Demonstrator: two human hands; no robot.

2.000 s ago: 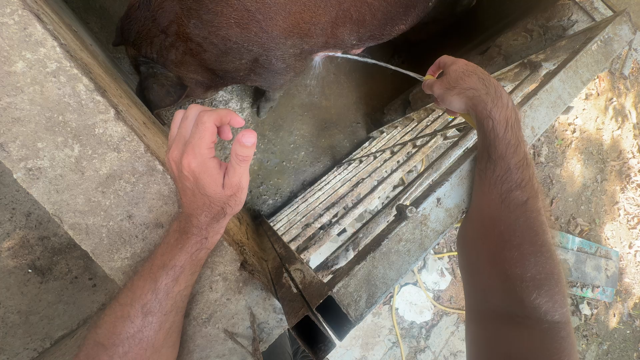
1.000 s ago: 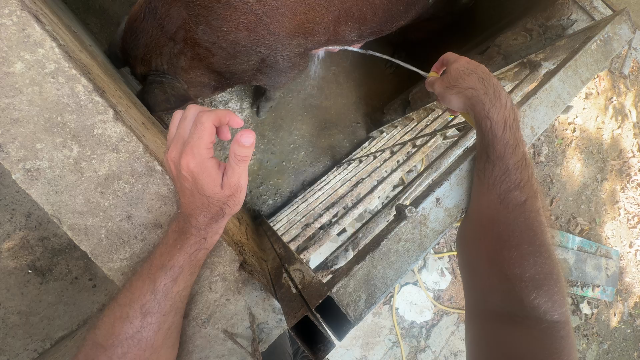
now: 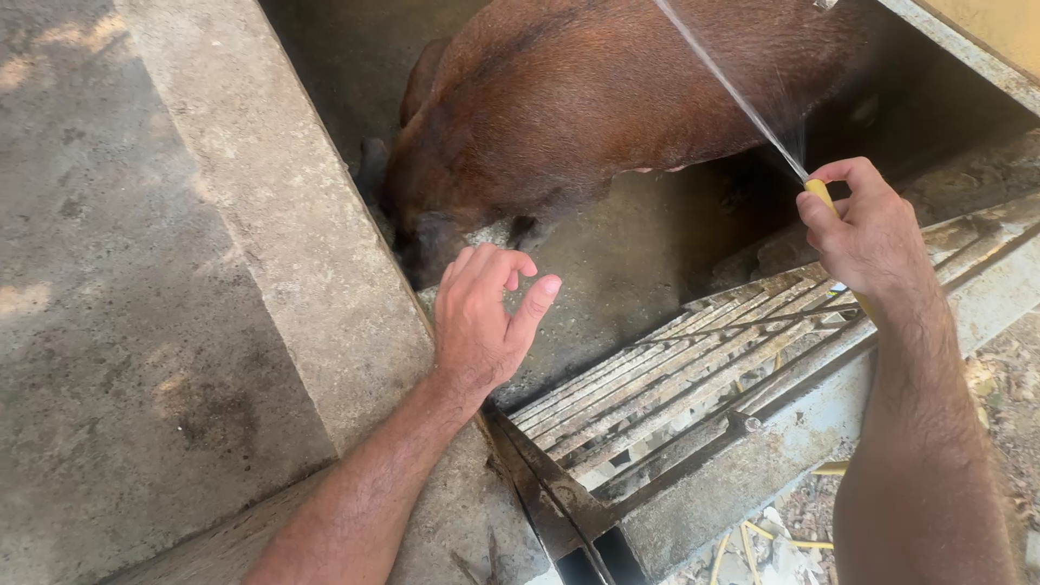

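My right hand grips the end of a yellow hose, its thumb and index finger at the mouth. A jet of water leaves the hose toward the upper left and passes across the back of a reddish-brown pig. The pig stands in the pen with its head low, near the concrete wall. My left hand is held over the wall's inner edge with fingers curled and thumb apart, holding nothing. Part of the pig's head is hidden behind or close to that hand.
A thick concrete wall borders the pen on the left. A rusty metal barred gate crosses below my right hand. The pen floor is wet concrete. Outside the gate, loose yellow hose lies among debris and dry leaves.
The water jet met the pig's underside before; now it points up across the pig's back. The view has shifted, showing more of the pig and the wall. My right hand still grips the hose.
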